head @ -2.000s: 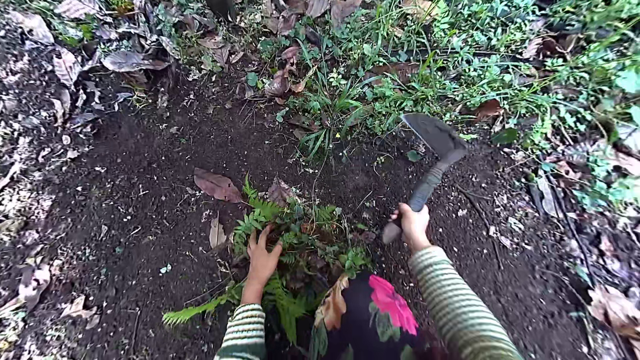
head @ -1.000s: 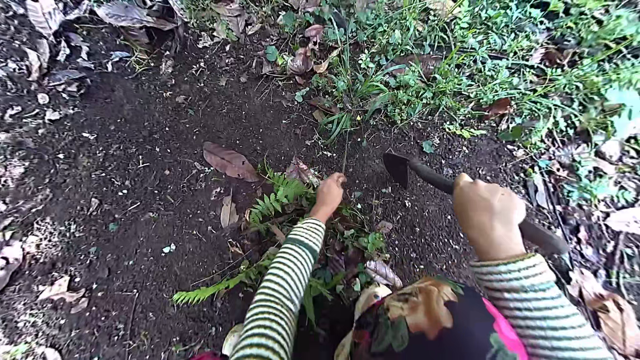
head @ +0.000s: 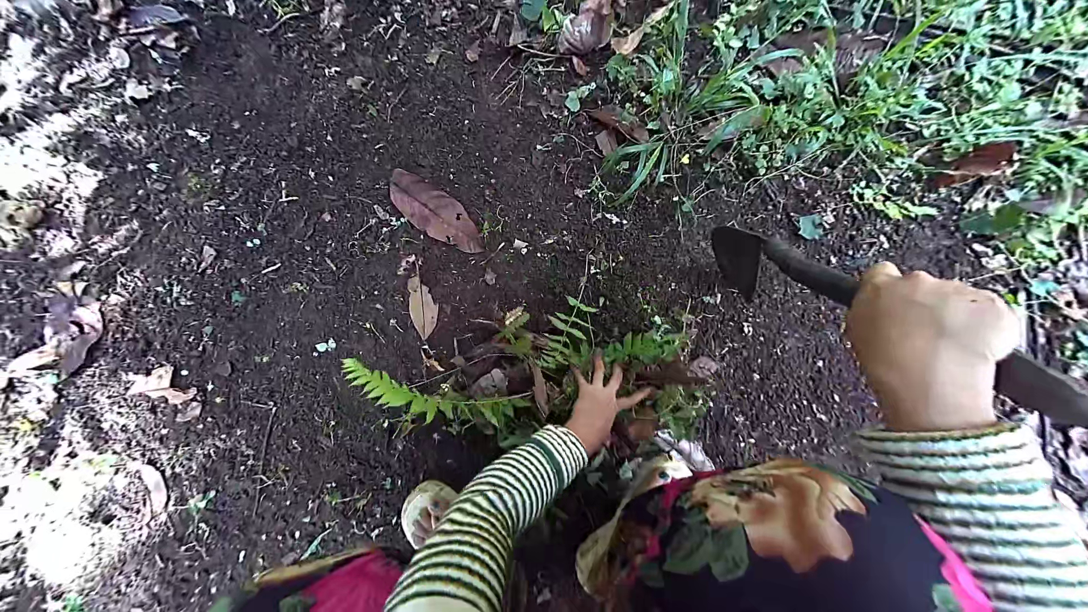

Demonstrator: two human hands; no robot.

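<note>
My right hand [head: 931, 344] is closed around the handle of a hand hoe [head: 812, 274], whose dark metal blade hangs just above or at the soil; I cannot tell which. Lower centre, my left hand [head: 598, 404] lies with spread fingers on a heap of pulled fern fronds, weeds and dead leaves [head: 489, 382]. Part of that heap is hidden under the hand and the striped sleeve. One bright green fern frond [head: 391, 389] sticks out to the left of the heap.
Dark bare soil [head: 280, 221] surrounds the heap, with a brown dry leaf [head: 436, 211] and a paler one [head: 422, 308] on it. Grass and weeds [head: 807, 102] grow at the upper right. My foot [head: 425, 512] and flowered clothing [head: 765, 544] are at the bottom.
My left hand was closed above the heap a second ago and is now spread on it. The hoe, earlier raised with its blade upward, now has the blade low, pointing left.
</note>
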